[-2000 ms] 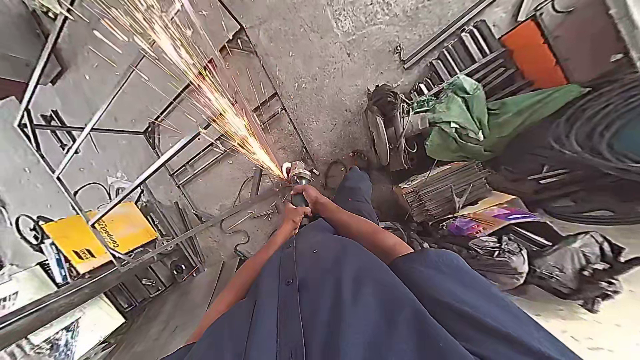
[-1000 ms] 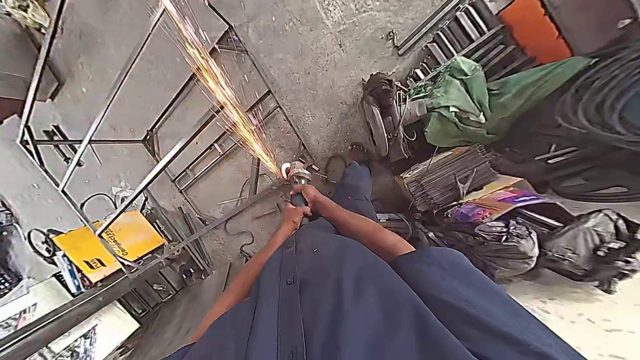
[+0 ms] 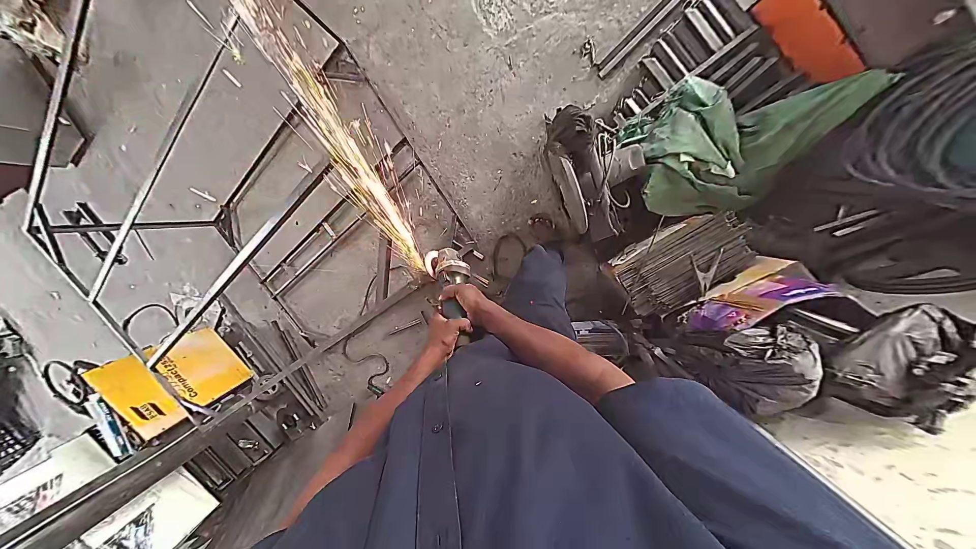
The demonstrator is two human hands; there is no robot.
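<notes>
An angle grinder [image 3: 451,273] is held in both my hands at the middle of the view, its head pointing away from me. My left hand [image 3: 448,332] grips the rear of its body, nearest my shirt. Just ahead of it, my right hand [image 3: 467,300] is closed round the body by the grinder's head. The disc touches or sits very near a long metal bar [image 3: 364,320] of a welded frame; the exact contact is hidden by glare. A dense stream of sparks [image 3: 347,164] flies up and to the left across the metal frame [image 3: 263,238].
Yellow ESAB boxes [image 3: 204,367] lie at the left beyond the bar. A cut-off saw [image 3: 568,183] stands right of my leg, beside a green cloth [image 3: 698,152], stacked metal rods [image 3: 682,263] and black plastic bags [image 3: 900,354]. A loose cable [image 3: 366,357] lies on the floor.
The spark stream has stayed on, narrower one second ago and wider again now. Both hands keep their grip on the grinder, with no plain shift.
</notes>
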